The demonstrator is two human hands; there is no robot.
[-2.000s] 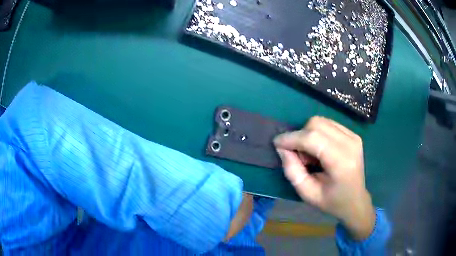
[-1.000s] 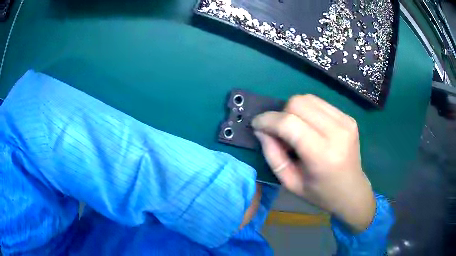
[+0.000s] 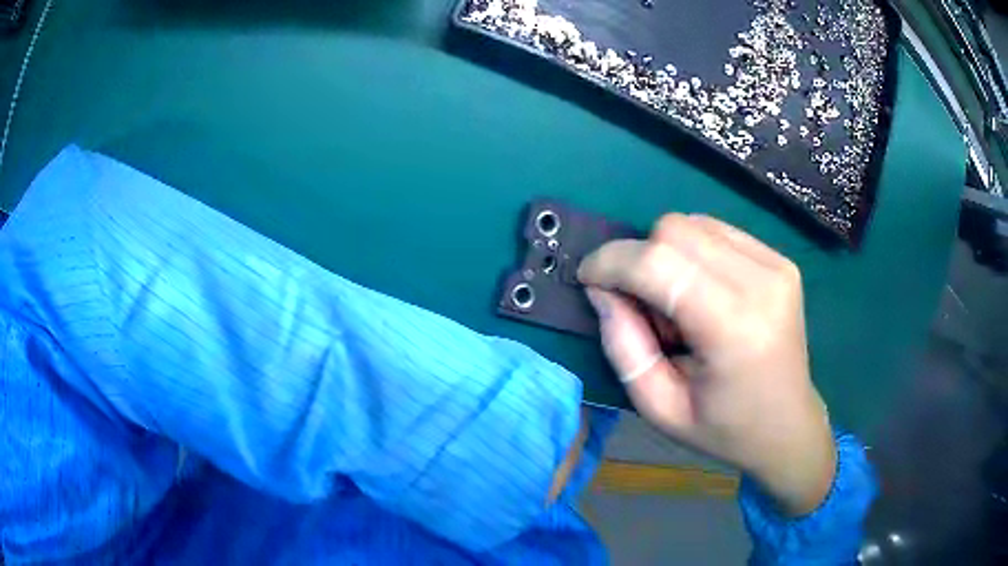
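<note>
A black end plate (image 3: 536, 265) lies on the green mat, with two bright-ringed holes and a smaller dark hole at its left end. My right hand (image 3: 707, 332) is over its right part, thumb and index fingertips close together at the plate's top face; whether a small fastener is between them cannot be seen. The black parts tray (image 3: 674, 127), scattered with silvery fasteners (image 3: 763, 94), lies beyond the plate. My left arm shows as a blue sleeve with a sliver of wrist at the cuff; my left hand is out of sight.
The green mat (image 3: 276, 122) has its front edge just below the plate. Metal rails (image 3: 956, 111) run past the tray at the upper right. A yellow-orange strip (image 3: 663, 478) shows below the bench edge. A dark object is cut off at the top left corner.
The plate and tray appear further right in view, and the plate also higher, than at first. My right fingertips have moved from the plate's far right part towards the ringed holes.
</note>
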